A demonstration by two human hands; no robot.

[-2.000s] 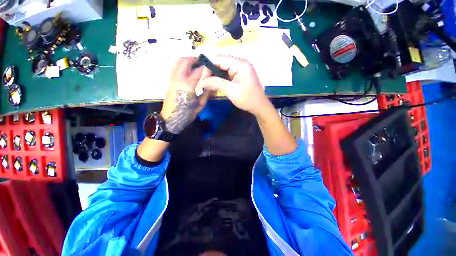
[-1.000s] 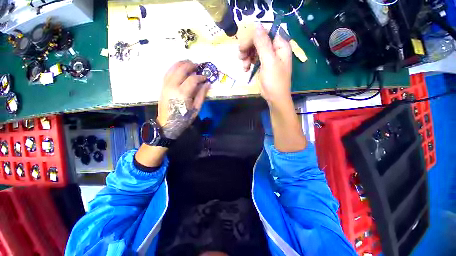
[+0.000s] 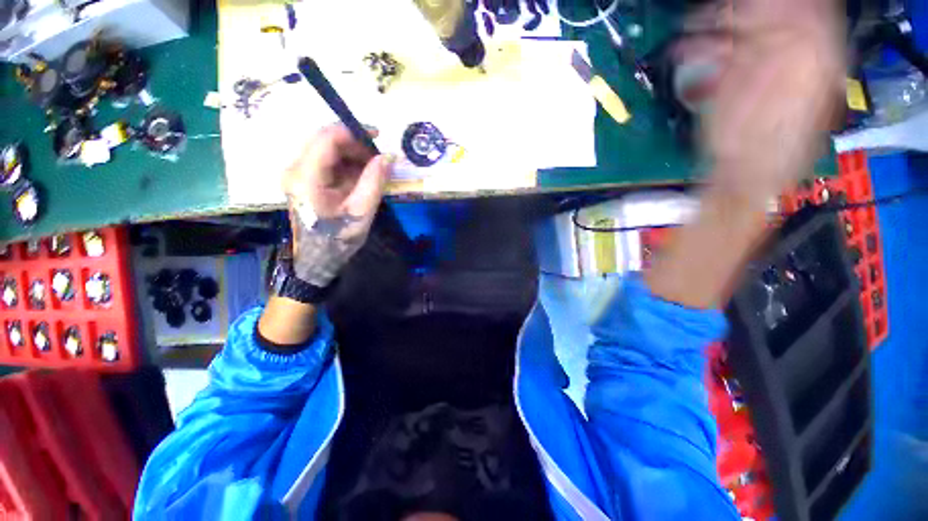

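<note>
A round watch module with a small yellow piece at its edge lies on the white work sheet near its front edge. My left hand is just left of the module and holds dark tweezers that slant up and left over the sheet. My right hand is raised at the upper right, over the black fan, and strongly blurred. Its fingers run to the top edge, and I cannot tell whether it holds anything.
Loose module parts lie on the sheet, with a slim blade at its right. A dark nozzle hangs above. Spare round modules are left. Red parts trays stand left, and a black tray right.
The module has left my left hand and lies on the sheet. The tweezers, last in my right hand, are now in my left hand. My right hand has swung far to the right.
</note>
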